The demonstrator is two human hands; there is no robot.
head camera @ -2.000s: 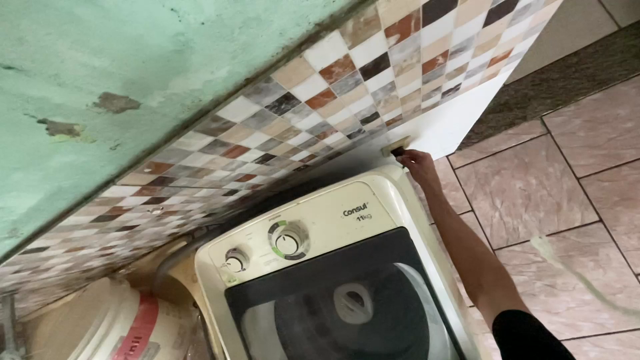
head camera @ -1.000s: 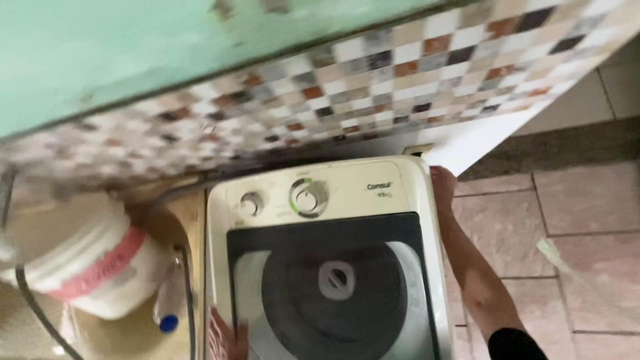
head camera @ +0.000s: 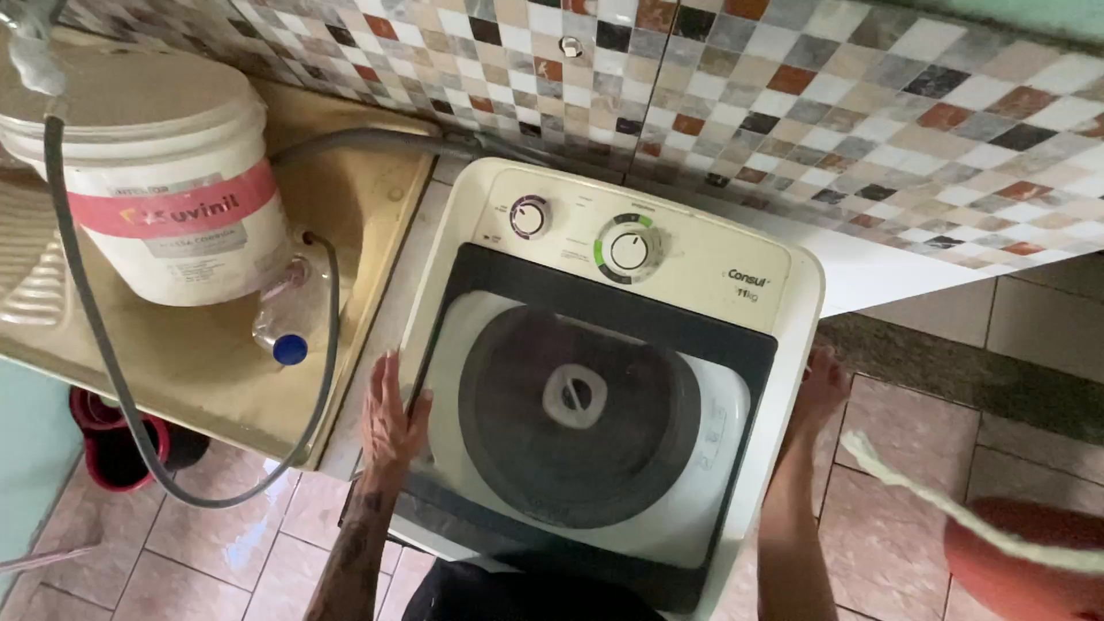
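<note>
A cream top-loading Consul washing machine [head camera: 673, 233] stands tilted in the view, its dark-framed glass lid [head camera: 586, 414] down over the drum. My left hand [head camera: 392, 414] lies against the machine's left edge, fingers extended and the thumb on the top. On the opposite side my right hand [head camera: 819, 388] touches the right side, its fingers partly hidden by the body. Two knobs sit on the panel, a small one [head camera: 528, 217] and a larger one [head camera: 630, 250]. Neither hand grasps a separate object.
Left of the machine, a tan sink [head camera: 345, 198] holds a white Suvinil bucket [head camera: 190, 241] and a plastic bottle [head camera: 297, 302] with a blue cap. A grey hose [head camera: 95, 319] loops over its front edge. Mosaic tiles [head camera: 604, 86] line the wall behind. A light rope [head camera: 940, 504] and a red object [head camera: 1018, 552] are at right.
My right hand has come from the wall behind the machine's corner down to its right side. My left hand, out of view two seconds ago, now rests at the left edge. The view has shifted left.
</note>
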